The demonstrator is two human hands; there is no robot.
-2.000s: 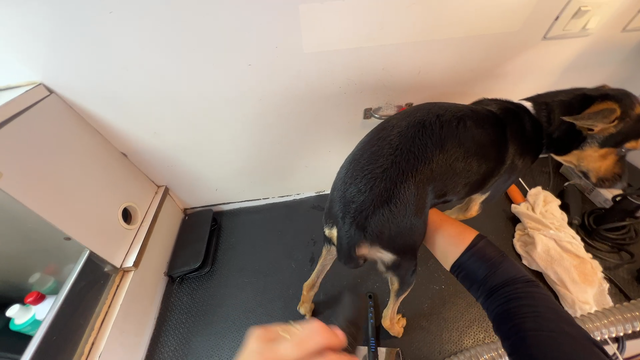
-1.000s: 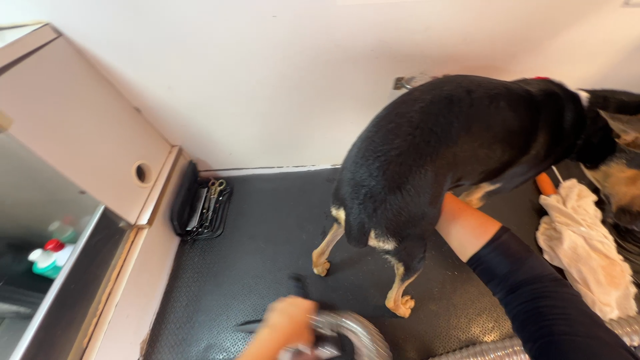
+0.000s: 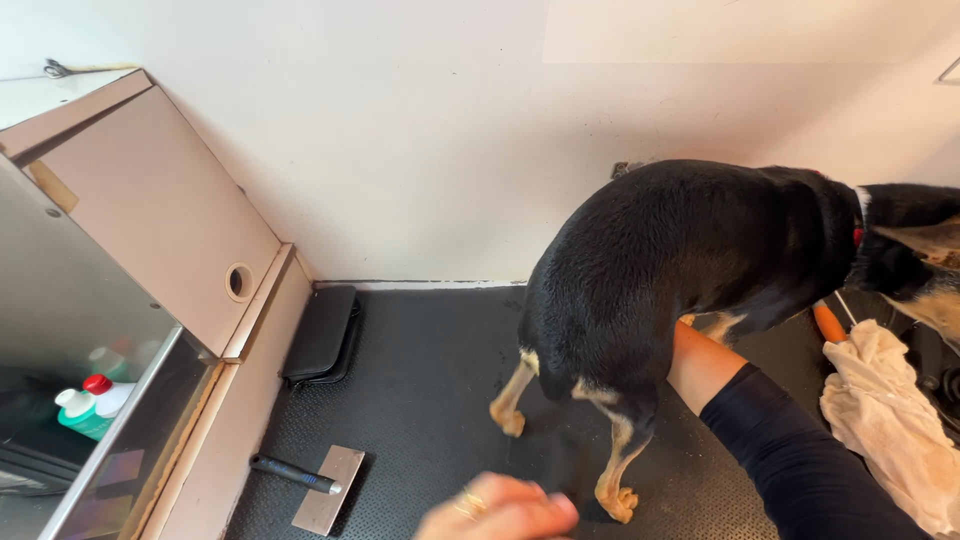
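A black-and-tan dog [image 3: 667,247] with a pale collar stands on a black textured mat [image 3: 420,360], its head at the right edge. My right forearm, in a dark sleeve, passes under its belly; the hand itself is hidden behind the body. At the bottom centre is my left hand [image 3: 499,510], wearing a ring, blurred and partly cut off by the frame; its fingers look curled, and nothing shows in them. It is left of the dog's near hind paw. Left of that hand, a slicker brush [image 3: 328,487] with a black handle rests on the mat.
A closed black case [image 3: 322,330] lies against the left panel. A cream towel [image 3: 889,420] and an orange handle [image 3: 829,322] are at right, near dark coils. A metal-edged compartment at left shows bottles [image 3: 97,409]. A pale wall [image 3: 420,150] runs behind the dog.
The black case, open with scissors showing one second ago, is closed. A hose near my left hand has left the view. My right arm stays under the dog.
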